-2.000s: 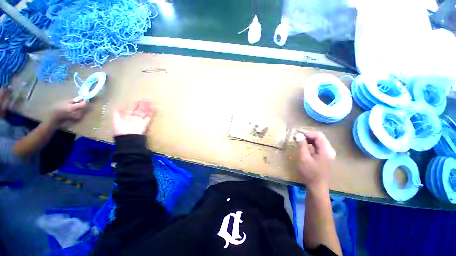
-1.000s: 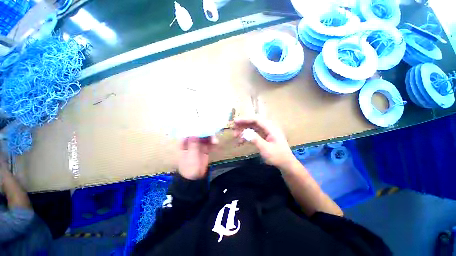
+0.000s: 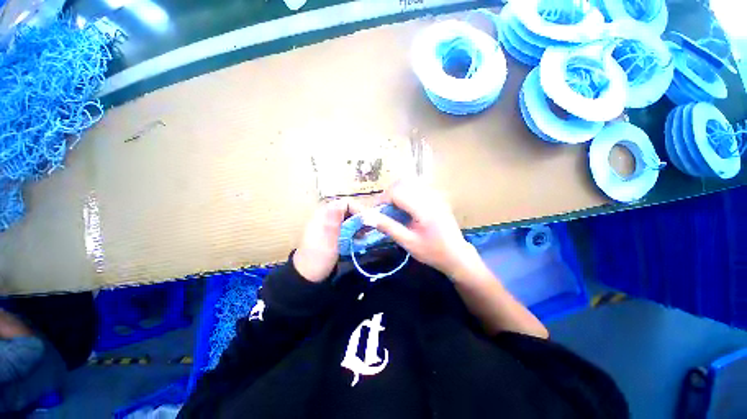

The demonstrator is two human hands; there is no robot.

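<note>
A pale blue ring (image 3: 352, 236) is held between both hands at the bench's front edge, close to my body. A thin light blue cord (image 3: 378, 277) hangs from it in a loop. My left hand (image 3: 322, 239) grips the ring's left side. My right hand (image 3: 424, 223) is on its upper right side with fingers bent over it. The fingers hide part of the ring, and I cannot tell if a small white piece is in the right hand. The stained work pad (image 3: 366, 169) lies just beyond the hands.
Several ring stacks (image 3: 459, 67) stand at the right, with a single ring (image 3: 624, 162) nearer the edge. A tangled cord pile (image 3: 45, 106) lies at the far left. Cardboard (image 3: 205, 188) covers the bench. Blue crates (image 3: 524, 270) are below. Part of another person (image 3: 20, 356) shows at lower left.
My left hand has come from the left to my front. Both hands now hold a ring with a looped cord by my body. The view has turned, and the far-side bottles are mostly out of frame.
</note>
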